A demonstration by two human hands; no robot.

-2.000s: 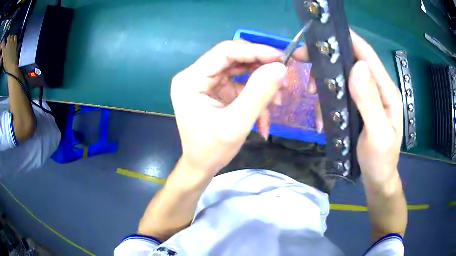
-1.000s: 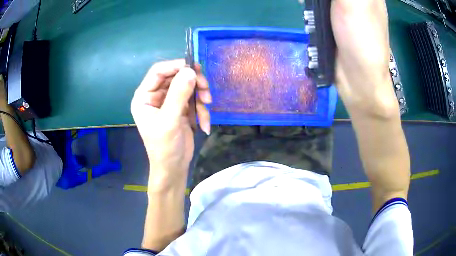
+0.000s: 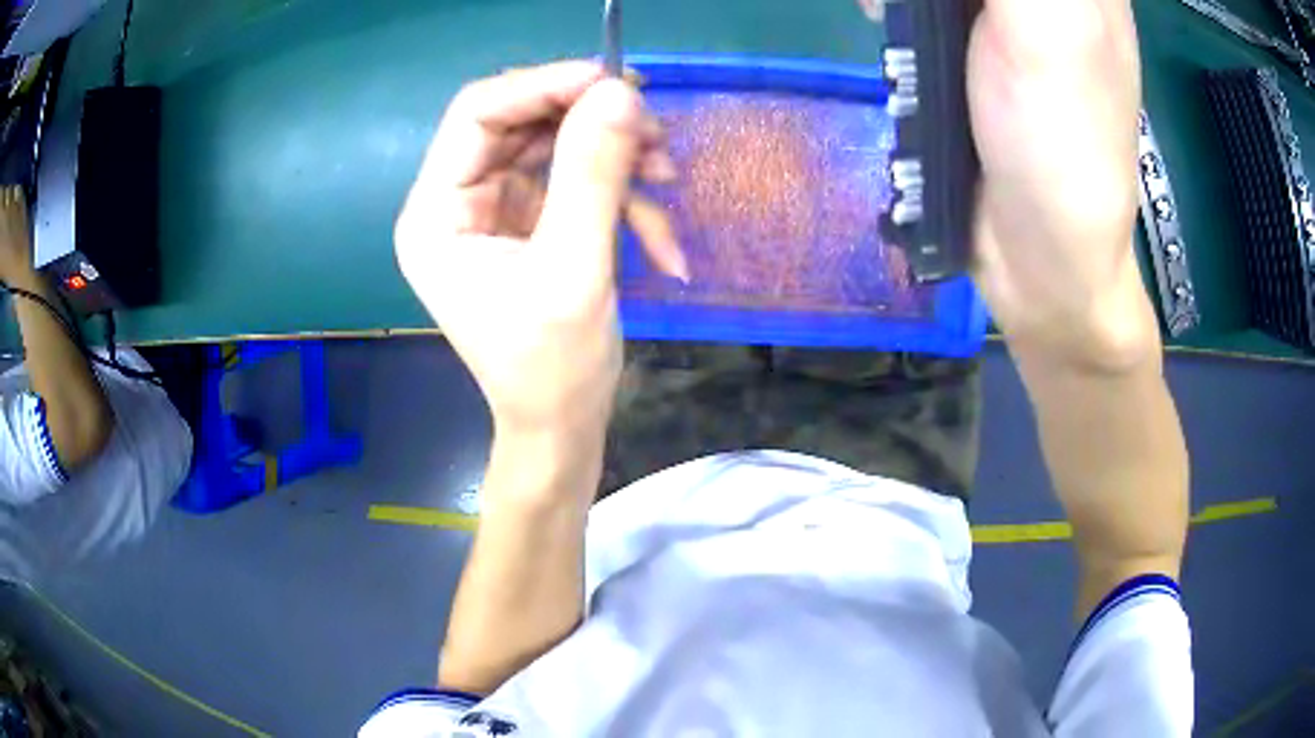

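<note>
My left hand (image 3: 541,216) pinches thin tweezers (image 3: 613,36) between thumb and fingers; they point up and their tip is cut off by the top edge. My right hand (image 3: 1046,173) is at the upper right, its fingers cut off by the top edge or hidden, beside a dark fixture bar (image 3: 933,159) that it holds up. Silvery parts (image 3: 906,188) show along the bar's left side. The bar's lower end is over the right part of a blue bin (image 3: 808,330), which holds fine copper-coloured bits (image 3: 750,180).
A second fixture bar (image 3: 1165,238) lies right of my right forearm. Stacked ribbed bars (image 3: 1269,202) stand further right. A black box (image 3: 118,195) with a red light and cable is at the left. A co-worker's arm (image 3: 51,353) and a blue stool (image 3: 231,433) are at the lower left.
The bar, first tilted in front of me with the tweezers at it, has moved up and turned. My left hand went left, away from the bar, then came back up and right over the bin's left side.
</note>
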